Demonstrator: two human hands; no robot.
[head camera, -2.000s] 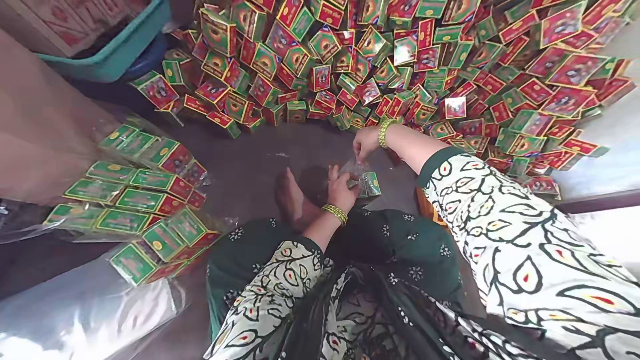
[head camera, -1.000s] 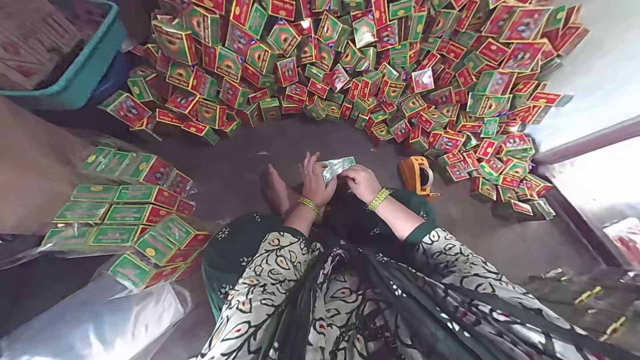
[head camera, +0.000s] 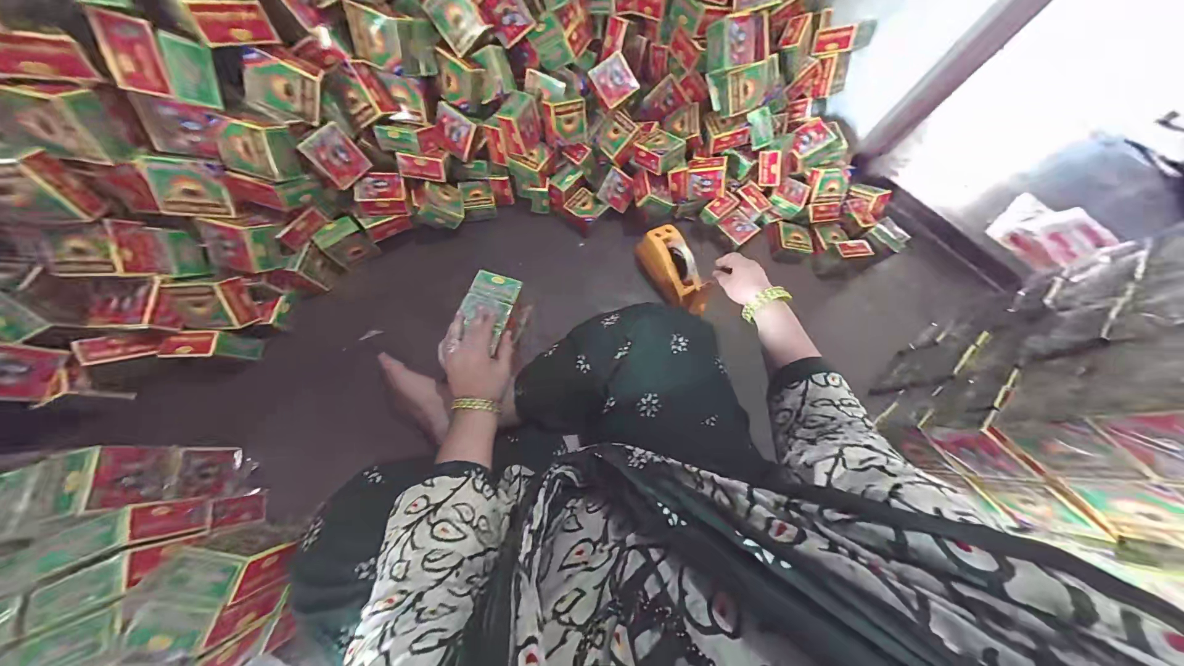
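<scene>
My left hand (head camera: 478, 356) holds a green printed box (head camera: 490, 298) upright near my bare foot, its fingers over the near part of the box. To the right, an orange tape dispenser (head camera: 663, 266) with a roll of clear tape stands on the dark floor beside my knee. At its near right end is my right hand (head camera: 740, 277), thumb and fingers pinched together; whether a piece of tape is between them is too small to tell. Yellow bangles circle both wrists.
A wide heap of small red and green boxes (head camera: 546, 120) curves around the far side and left. Clear-wrapped packs of boxes (head camera: 166, 518) lie at near left, and more wrapped stacks (head camera: 1064, 462) at right. A door frame (head camera: 943, 83) rises at upper right.
My right hand has moved away from my left hand, out to the tape dispenser. My left hand has kept hold of the box. The view has swung right.
</scene>
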